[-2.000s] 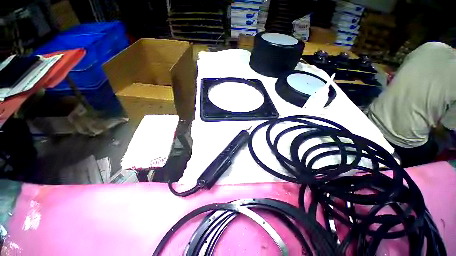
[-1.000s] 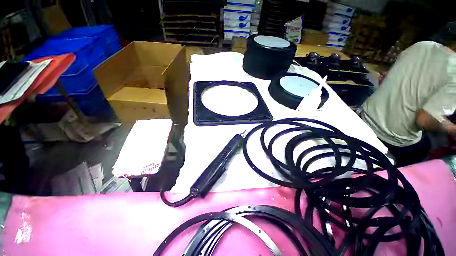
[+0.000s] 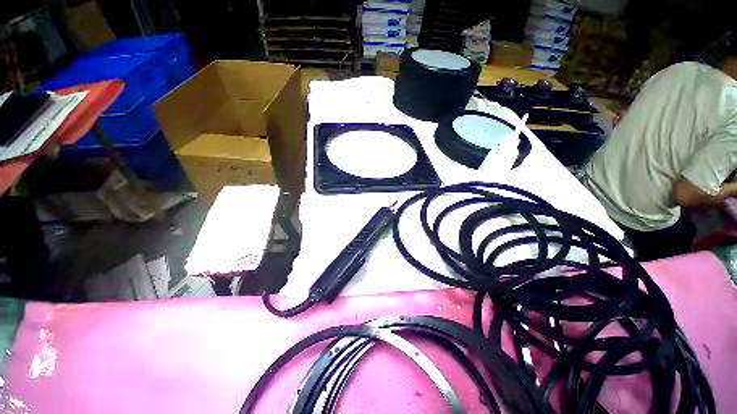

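Observation:
Neither of my hands is in view. A square black frame (image 3: 375, 185) lies flat on the white cover (image 3: 311, 234), which shows white through its round hole. The black electric screwdriver (image 3: 352, 255) lies slanted in front of it, its cord at the near end. A tall stack of disc inserts (image 3: 436, 85) stands at the back, with a lower pile (image 3: 482, 134) beside it. A white bottle with a long nozzle (image 3: 503, 152) leans at the lower pile. Black rings (image 3: 517, 283) lie in a tangled heap at right. Flat metal rings (image 3: 420, 361) lie at the front edge.
A pink surface (image 3: 145, 348) spans the foreground. An open carton (image 3: 222, 154), a white-topped stack (image 3: 234, 229), blue crates (image 3: 121, 89) and a red surface with papers (image 3: 97, 105) are at left. A person in a light shirt (image 3: 659, 145) sits at right, near dark parts (image 3: 541, 105).
The view has shifted slightly, so the table things appear a little further left than two seconds ago. The person at right has shifted, with a forearm now showing. The table things keep their places.

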